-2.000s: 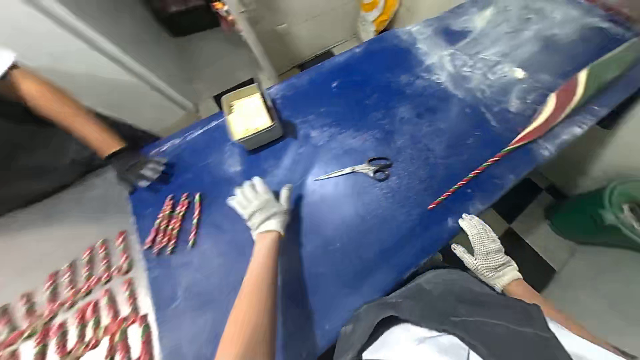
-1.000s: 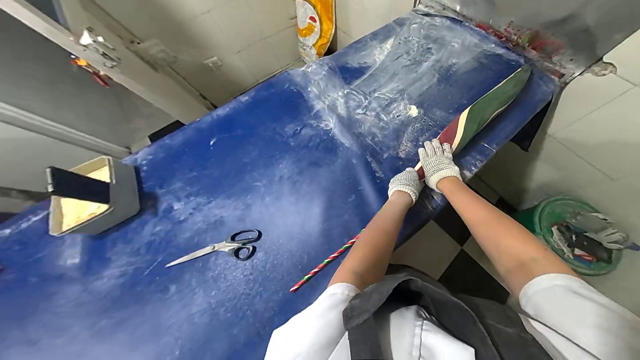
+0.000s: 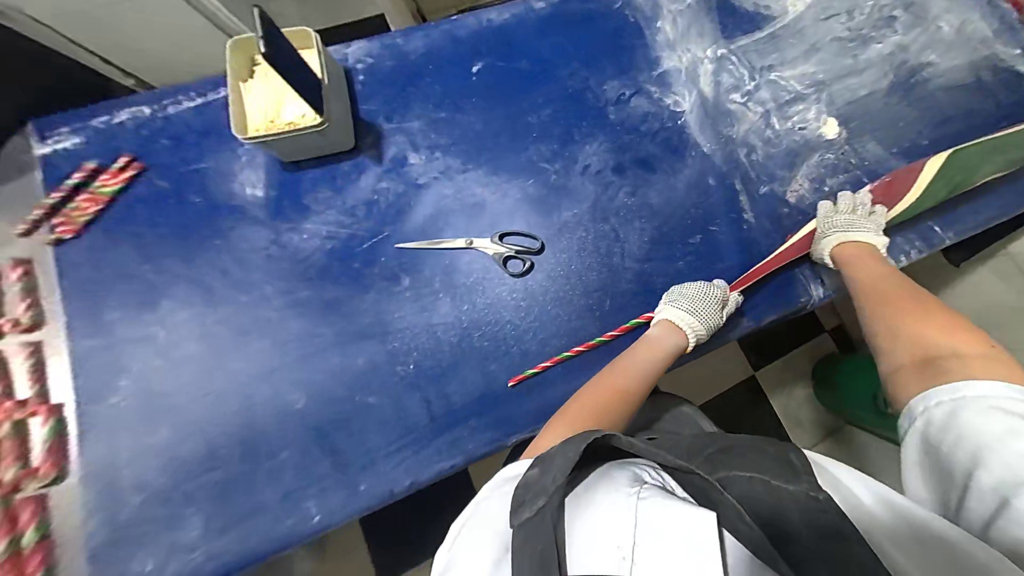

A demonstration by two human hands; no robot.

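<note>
A thick mass of red, green and cream striped candy (image 3: 952, 172) lies along the right of the blue table and narrows toward me. My right hand (image 3: 851, 227), in a white dotted knit glove, lies on its tapering part. Closer in, my left hand (image 3: 698, 312), gloved the same way, is closed around the thin part. From under the left hand a twisted red, green and white candy rope (image 3: 582, 349) runs down to the left, its end lying on the table. Scissors (image 3: 480, 245) with dark handles lie to the left of my hands, not touched.
A grey tub (image 3: 316, 144) of pale powder, with a dark flat piece standing in it, is at the back left. Twisted candy sticks (image 3: 96, 200) lie at the table's left end, and several more (image 3: 32, 448) rest on a pale surface beside it. A green bin (image 3: 856, 392) stands below.
Two seconds ago my hands were apart and off the candy; now both are on it. Since one second ago the left hand has moved down the taper, away from the right. The view has swung left.
</note>
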